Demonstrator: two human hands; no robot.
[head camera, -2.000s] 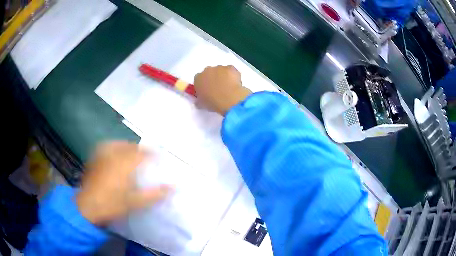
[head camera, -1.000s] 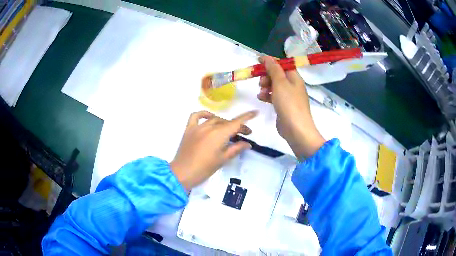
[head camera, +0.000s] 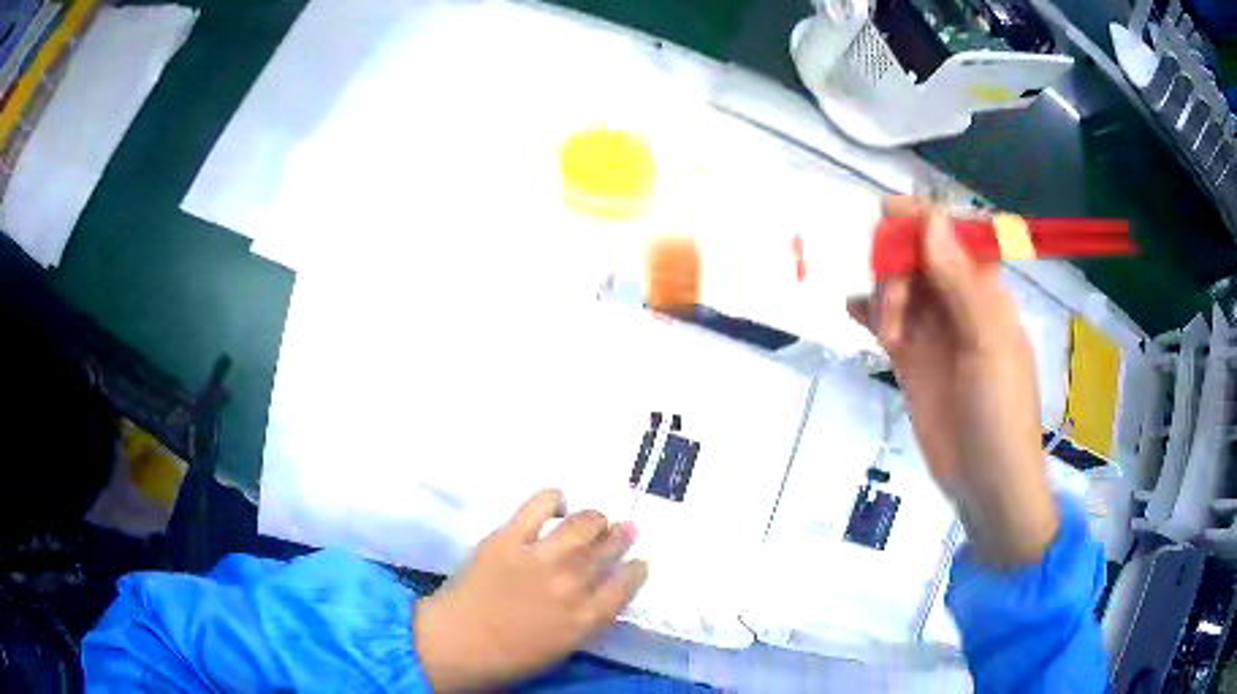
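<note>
My right hand (head camera: 970, 366) grips a red brush (head camera: 1072, 237) with a pale yellow band. The brush is blurred. An orange blur (head camera: 674, 275), apparently its bristles, is over the dark strip (head camera: 746, 327) at the far end of a white cover (head camera: 570, 407). A black patch (head camera: 674, 466) with small tabs lies on the cover. My left hand (head camera: 536, 597) rests at the cover's near left edge, fingers bent and slightly apart. A second white cover (head camera: 814, 583) with a black patch (head camera: 872, 518) lies to the right. A yellow dish (head camera: 608, 172) stands beyond the covers.
An open white unit with dark insides (head camera: 868, 75) stands at the upper right. A yellow block (head camera: 1093, 386) and ribbed grey-white stacked parts (head camera: 1194, 407) are at the right. White paper (head camera: 366, 149) lies under the work, with more white sheets (head camera: 102, 122) at upper left.
The brush has moved from the yellow dish to the cover's dark strip, and my right hand has moved right and nearer. My left hand has moved from the strip to the near edge.
</note>
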